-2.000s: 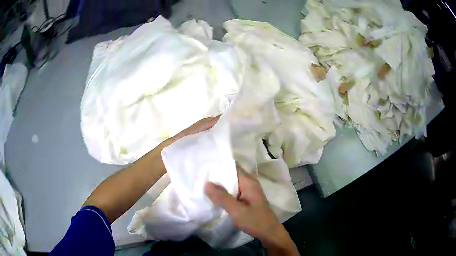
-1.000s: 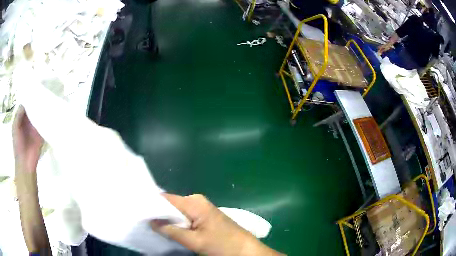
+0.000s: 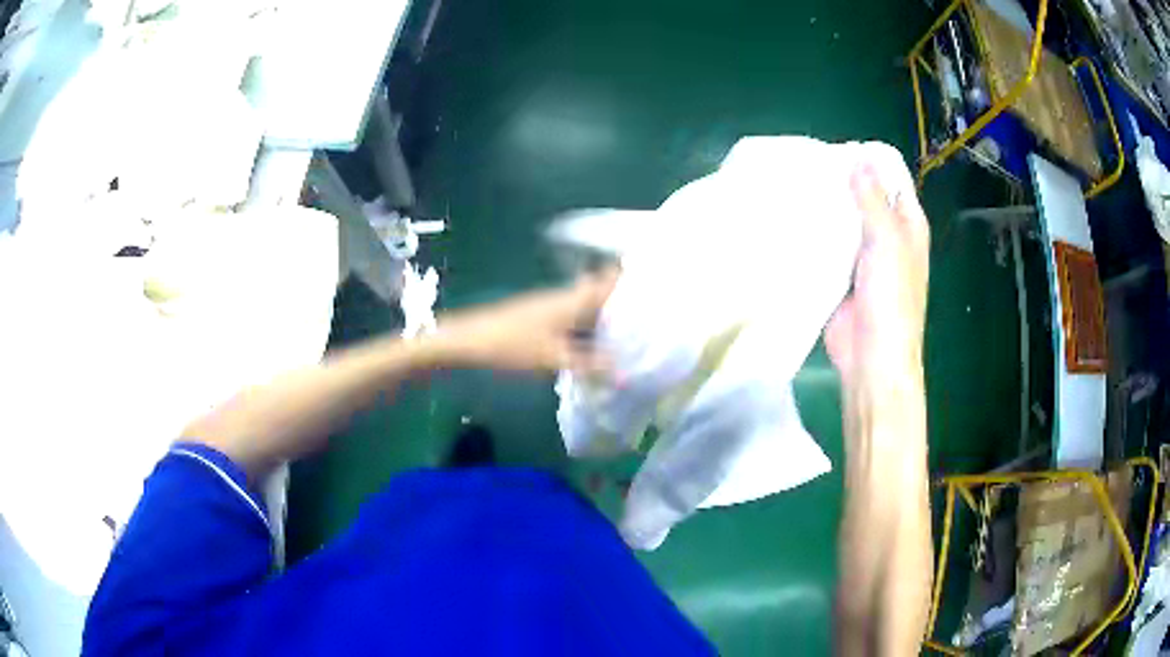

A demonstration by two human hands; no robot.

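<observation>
A white fabric bundle [image 3: 731, 295] hangs in the air over the aisle, overexposed, with a loose lower end and a faint yellowish fold. My left hand [image 3: 584, 327] is at its left side, blurred, with fingers against the cloth; how firmly it grips is hard to tell. My right hand [image 3: 879, 244] holds the upper right end, thumb and palm against the cloth, other fingers partly hidden. A blurred white end sticks out above my left hand.
White cloth heaps [image 3: 141, 334] lie on the pale worktable [image 3: 327, 77] at left. White strips [image 3: 417, 298] are on the green floor [image 3: 539, 77] beside it. At right are a bench [image 3: 1065, 193] with an orange-red mat [image 3: 1080, 308] and two yellow-handled trolleys [image 3: 1078, 552], one above, one below.
The view has turned from the table to the aisle. The white cloth has moved from over the table to the air over the floor, and my right hand has moved up its right side.
</observation>
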